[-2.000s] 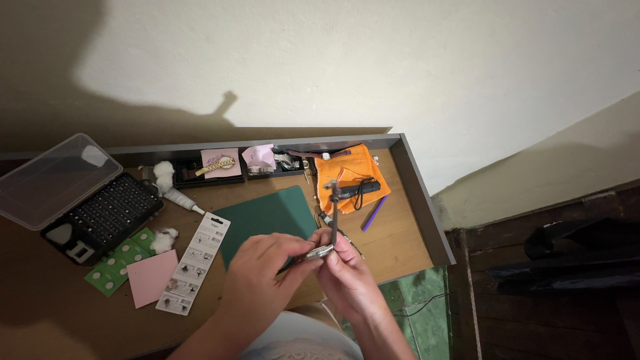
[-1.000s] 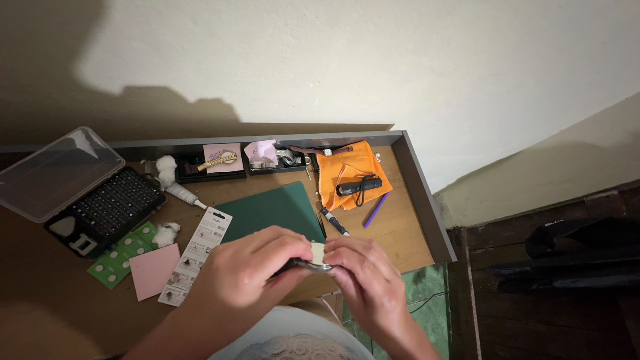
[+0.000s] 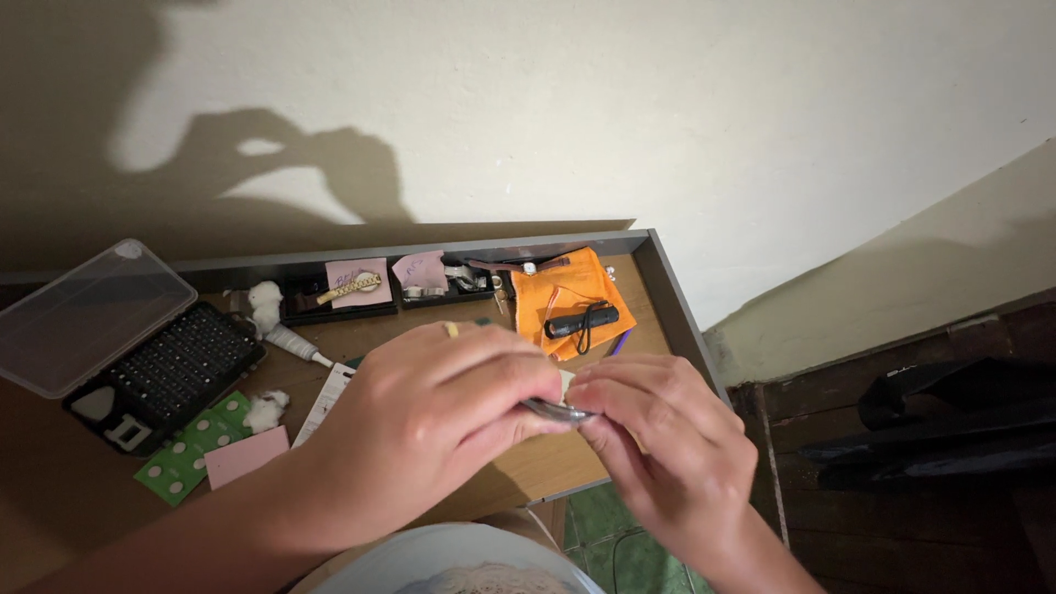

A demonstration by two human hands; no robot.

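Between the fingertips of both hands is a small shiny metal piece, perhaps a watch part; most of it is hidden. My left hand pinches its left end, and my right hand grips its right end. A pale flat piece shows just behind it. Beyond the hands, a black flashlight with a wrist cord lies on an orange cloth. A watch with a brown strap rests along the cloth's back edge.
Black trays hold a gold-coloured watch, pink notes and other watches. At left are an open bit case, a white tube, cotton, green button-cell cards and a pink note pad. A raised rim edges the desk.
Both hands have risen toward the camera with the metal piece. They now cover the green mat and the screwdriver-like tool seen a second ago. The slender dark piece seen upright at first no longer shows.
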